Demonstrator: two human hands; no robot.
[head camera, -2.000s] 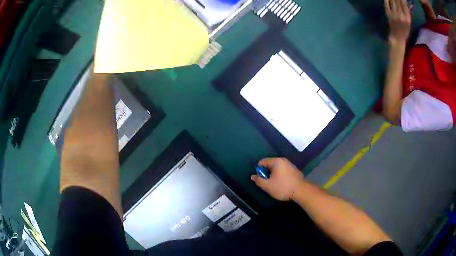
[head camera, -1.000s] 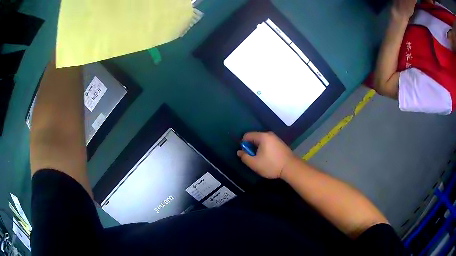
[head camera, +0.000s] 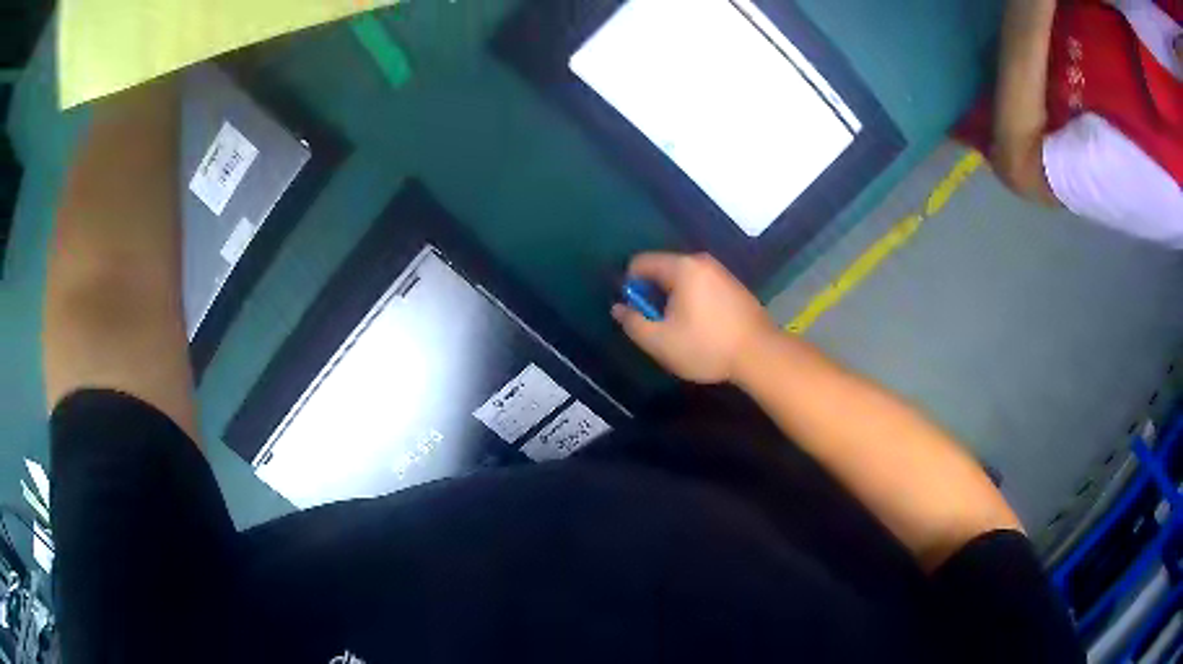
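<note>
My right hand (head camera: 694, 318) is closed around a small blue item (head camera: 642, 298), mostly hidden in the fingers, above the bench. A closed laptop (head camera: 370, 370) with a glaring lid and two white labels lies on a black mat in front of my body; my black clothing covers its near part. My left forearm reaches up at the left to a yellow sheet (head camera: 195, 39) at the top edge. My left hand does not show; the sheet and the frame edge hide that area.
A second laptop (head camera: 714, 110) glares white on a black mat at the upper right. Another labelled laptop (head camera: 240, 175) lies partly behind my left forearm. Green tape (head camera: 383, 49) is on the green bench. A person in red and white (head camera: 1103, 117) is at the right, above a yellow floor line.
The laptops and my right hand sit higher in the picture. The yellow sheet has moved up and left, partly out of the frame. My right hand keeps the blue item.
</note>
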